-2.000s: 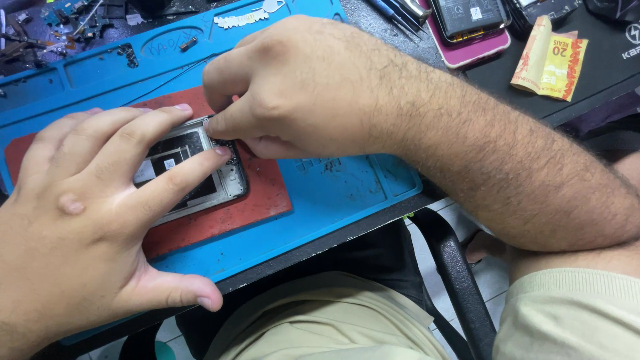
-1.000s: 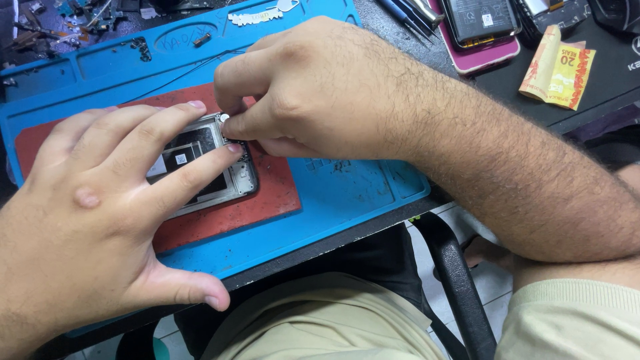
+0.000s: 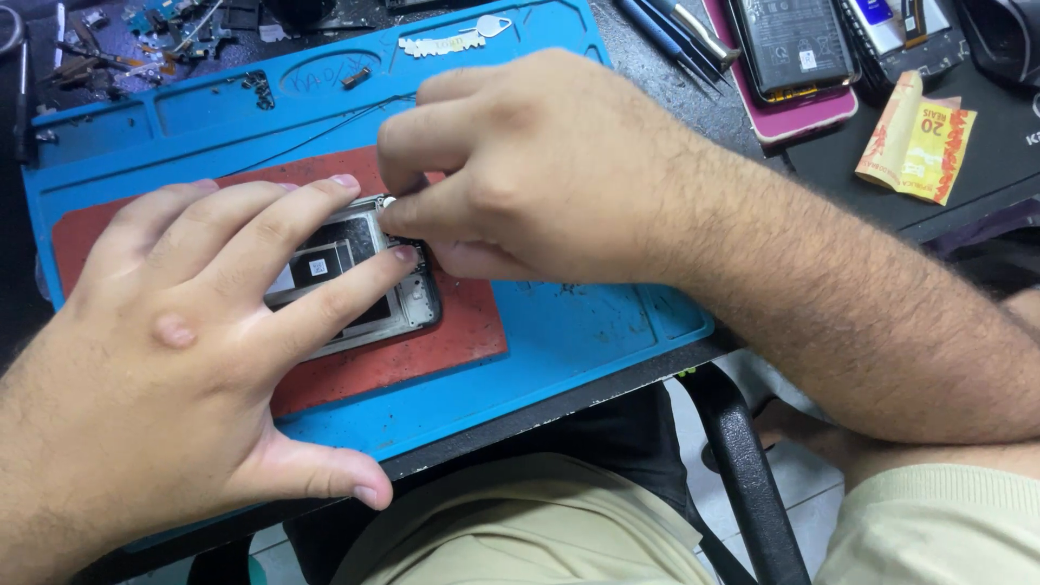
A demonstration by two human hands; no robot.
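An opened smartphone frame (image 3: 370,236) lies on a red pad (image 3: 467,325), which rests on a blue silicone repair mat (image 3: 552,357). Spread across the phone, my left hand (image 3: 236,301) presses it with its fingertips, the index finger near the phone's right end; the thumb is held apart. My right hand (image 3: 520,171) reaches in from the right with its fingers bent together at the phone's upper right corner. A small white bit shows at its fingertips, and whether it is a held piece or part of the phone I cannot tell. The fingers hide most of that corner.
Loose phone parts (image 3: 175,36) lie at the upper left. A SIM ejector pin (image 3: 491,26) sits on the mat's top edge. Tweezers (image 3: 674,41), a phone with its battery exposed (image 3: 796,49) and a folded banknote (image 3: 918,146) are at the upper right. A black chair armrest (image 3: 743,471) is below the table edge.
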